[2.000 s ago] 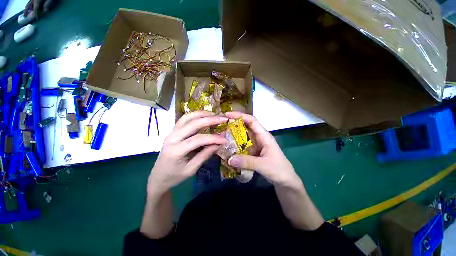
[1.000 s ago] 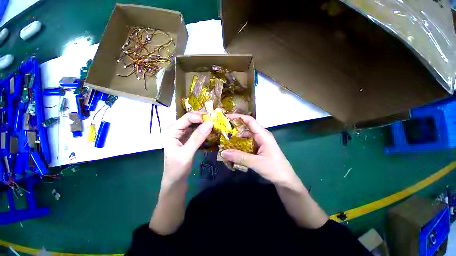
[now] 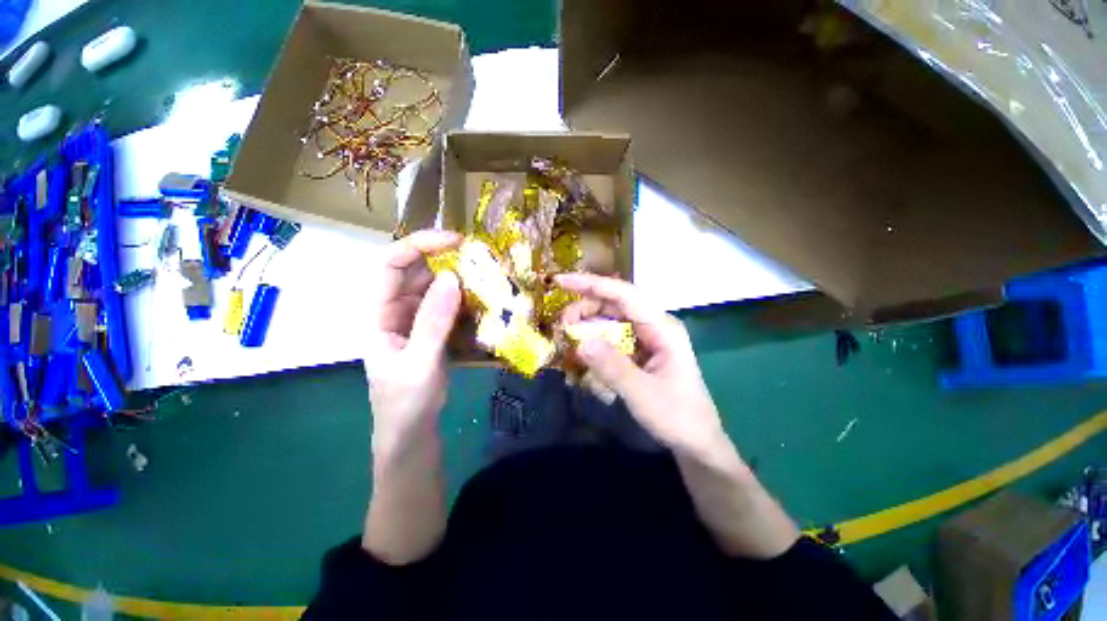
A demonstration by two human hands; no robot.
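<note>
My left hand [image 3: 416, 322] pinches a crinkled amber film piece [image 3: 516, 342] at its upper left end, over the near edge of a small open carton [image 3: 617, 182]. My right hand [image 3: 637, 352] holds more amber film pieces [image 3: 616, 332] between thumb and fingers. More shiny gold and pinkish-brown film pieces [image 3: 498, 212] lie heaped in the small carton. The lower ends of the held pieces overlap each other, so their number cannot be told.
A carton of thin copper-coloured lead wires [image 3: 370, 121] stands behind left. A large carton [image 3: 753, 158] lies on its side at right. Blue cells [image 3: 259, 315] and circuit boards lie left, beside a crowded blue tray [image 3: 109, 291]. White housings [image 3: 109, 49] lie on the green belt.
My left hand has moved left and up, drawing an amber piece out into a longer, stretched-out shape. My right hand still holds pieces. The whole view has shifted slightly.
</note>
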